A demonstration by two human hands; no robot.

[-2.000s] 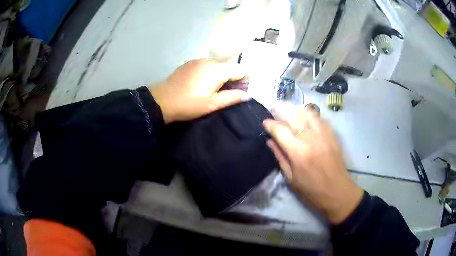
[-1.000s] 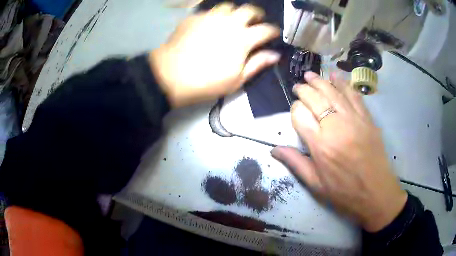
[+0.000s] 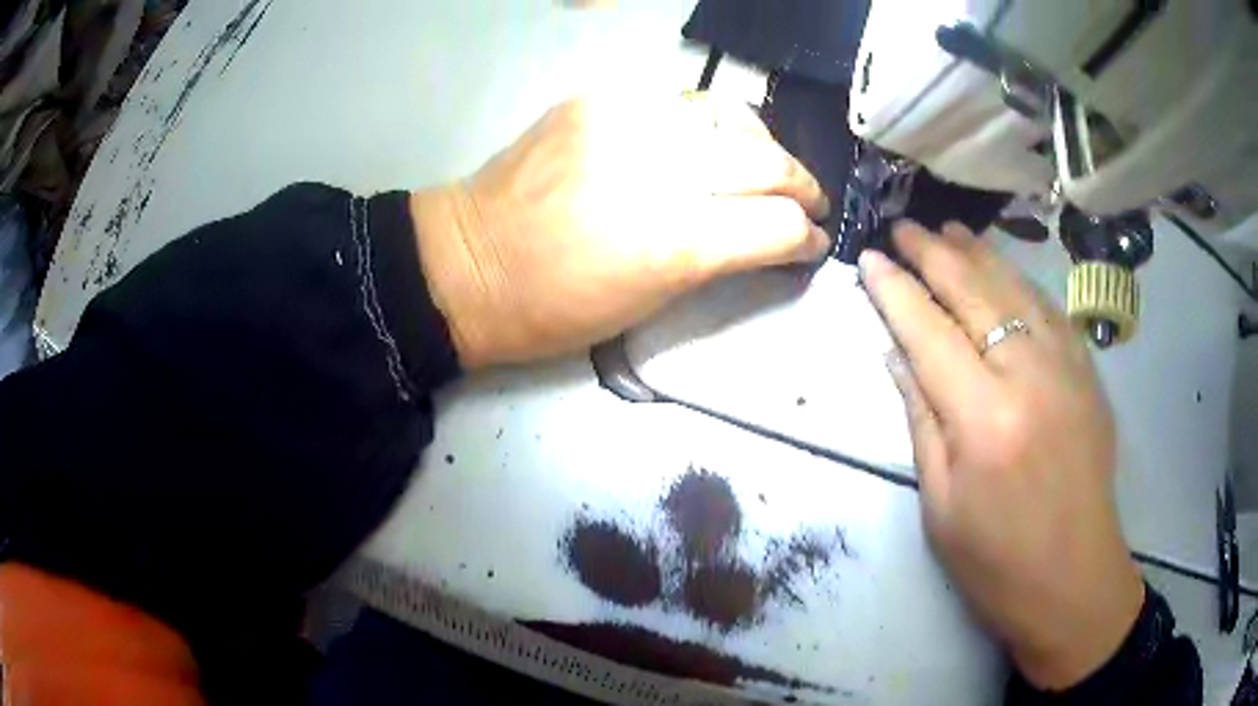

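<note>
The dark garment piece (image 3: 793, 39) lies under the machine head, partly hidden by my left hand and the machine. Its near edge is at the presser foot (image 3: 866, 193). My left hand (image 3: 621, 228) lies on the cloth left of the foot, fingertips bent together close beside it; whether they pinch the cloth is hidden. My right hand (image 3: 1014, 414) lies to the right, fingertips on the dark cloth just beside the foot, with a ring on one finger. No tool shows in either hand.
The white machine head (image 3: 966, 97) overhangs at the upper right, with a cream ribbed tension dial (image 3: 1104, 298) below it. A slim black tool (image 3: 1226, 552) lies at the right. Dark worn patches (image 3: 690, 545) and a ruler tape (image 3: 455, 623) mark the near table.
The cloth has gone from in front of me to under the machine head. Both hands have moved up to the foot, and the left fingers have lowered and drawn in beside it.
</note>
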